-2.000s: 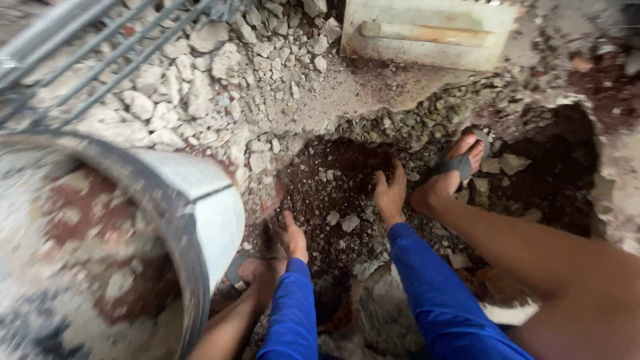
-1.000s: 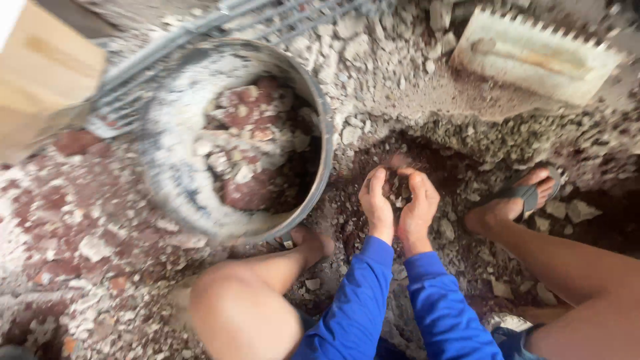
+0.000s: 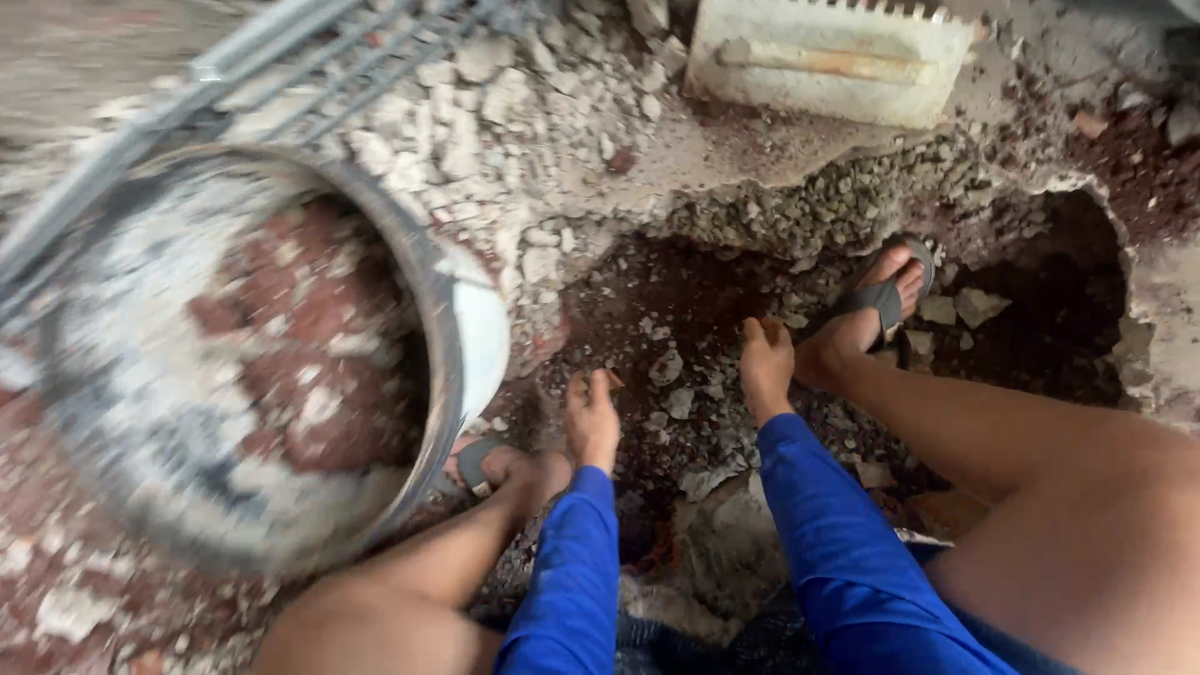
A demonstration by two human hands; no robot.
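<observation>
My left hand (image 3: 592, 419) is over the trench between my feet, beside the bucket, with a small reddish fragment at its fingertips; whether it grips the fragment is unclear. My right hand (image 3: 768, 367), fingers curled, is apart from it near my right foot, a brownish piece showing at its fingertips. Below and between them lie dark soil and loose stones (image 3: 667, 367). At the left stands a round bucket (image 3: 483, 333) with a dark rim and whitish smeared inner wall, holding reddish soil clods and rubble (image 3: 323, 342).
A notched trowel (image 3: 830, 70) lies on the broken concrete edge beyond the trench. Metal bars (image 3: 347, 80) run behind the bucket, next to pale rubble (image 3: 469, 122). My sandalled right foot (image 3: 877, 305) is in the trench, beside a deeper hollow (image 3: 1050, 309). My left foot (image 3: 487, 464) is by the bucket.
My hands were cupped together a second ago and are now apart, the left one toward the bucket. The view has shifted.
</observation>
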